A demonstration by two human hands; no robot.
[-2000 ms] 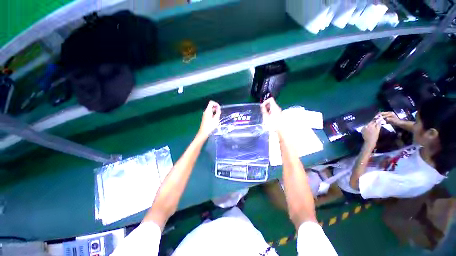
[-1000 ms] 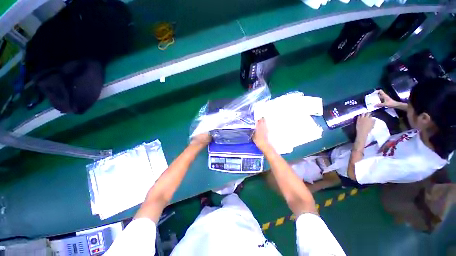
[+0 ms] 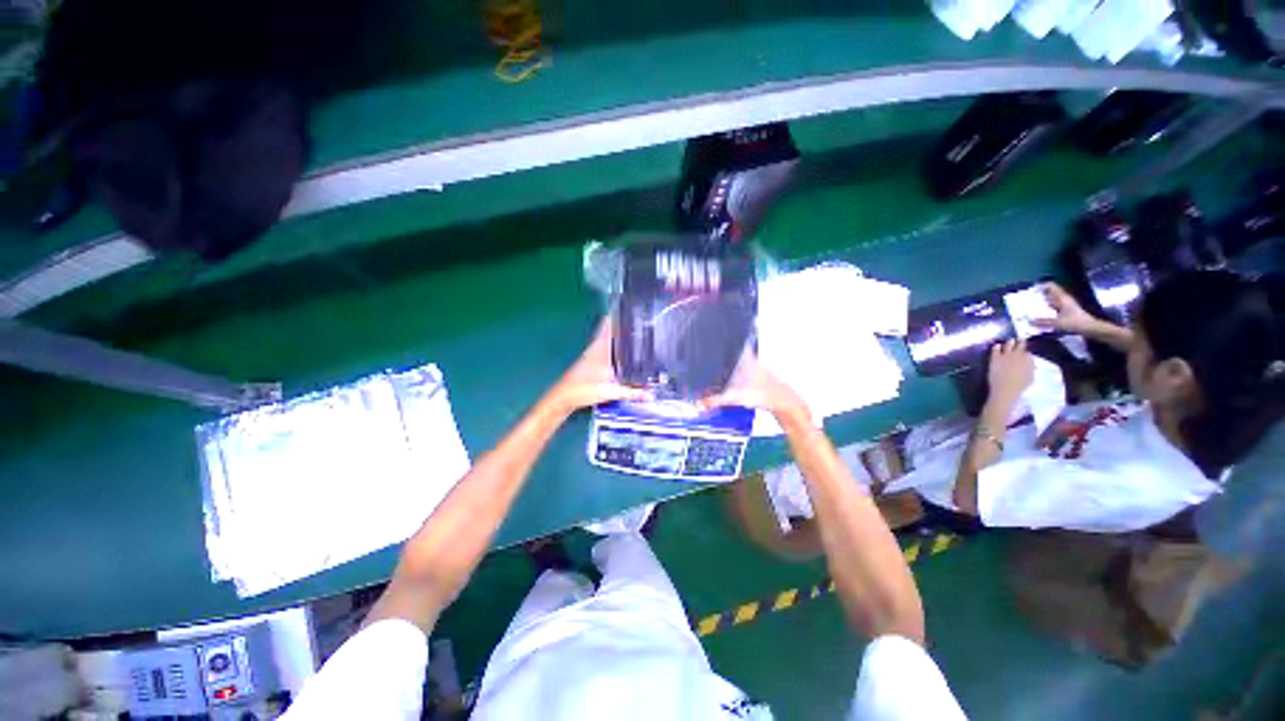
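Note:
A black retail box (image 3: 685,321) in a clear shrink film bag is held between my two hands, over the back part of the weighing scale (image 3: 668,441). The film sticks out at the box's far corners. My left hand (image 3: 598,378) grips the box's near left corner and my right hand (image 3: 761,392) grips its near right corner. The scale's blue top shows only at its near edge; the box hides the rest. Its keypad and display face me.
A whitish bag stack (image 3: 333,479) lies at left beside a metal arm (image 3: 127,369). White sheets (image 3: 832,345) lie right of the scale. Another black box (image 3: 736,176) stands behind, under the shelf edge (image 3: 564,134). A seated person (image 3: 1085,409) handles a box at right. A control box (image 3: 190,676) is lower left.
The box was low on the scale with loose film spread over it; now it is raised with its broad face showing and the film closer around it. The other person's hands have shifted slightly.

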